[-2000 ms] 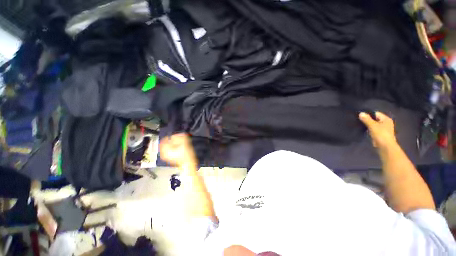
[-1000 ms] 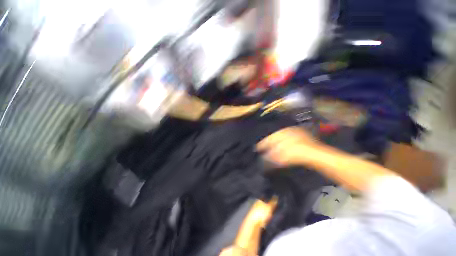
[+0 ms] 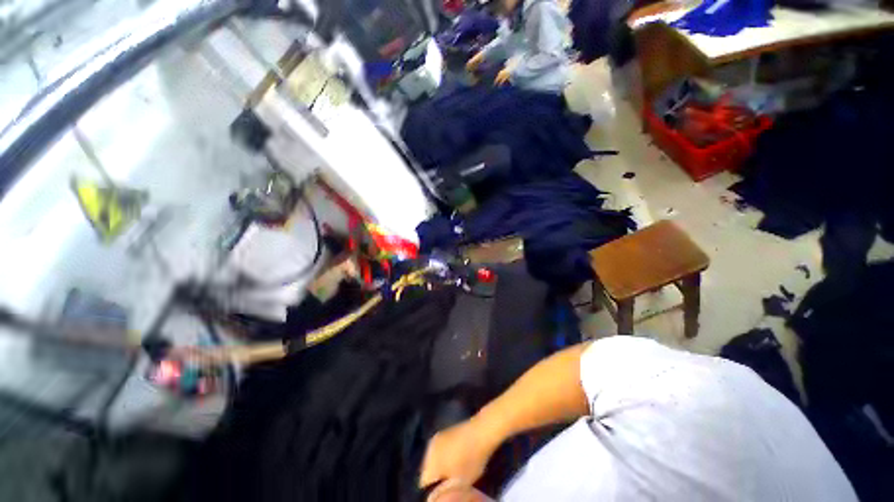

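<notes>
Black cloth (image 3: 333, 402) lies heaped along the lower middle and left. My right hand (image 3: 456, 457) is low in the view, at the near edge of the black cloth, with fingers curled; whether it grips cloth is unclear. A small skin patch at the bottom edge cannot be told as my left hand, which I do not otherwise see. A dark padded board (image 3: 463, 338) extends beyond my right hand. A small dark and silver tool with a red spot, likely the steam iron (image 3: 480, 280), stands at its far end.
A tan-yellow hose (image 3: 343, 320) runs along the cloth's far side, near red straps (image 3: 387, 243). A wooden stool (image 3: 649, 260) and red crate (image 3: 704, 142) stand on the floor. Dark cloth heaps (image 3: 495, 132) lie beyond. A person (image 3: 539, 44) is at the top.
The view has swung right, bringing the stool and red crate into sight. My right hand now shows lower in the picture. My left hand, seen earlier on the cloth, is no longer clearly visible.
</notes>
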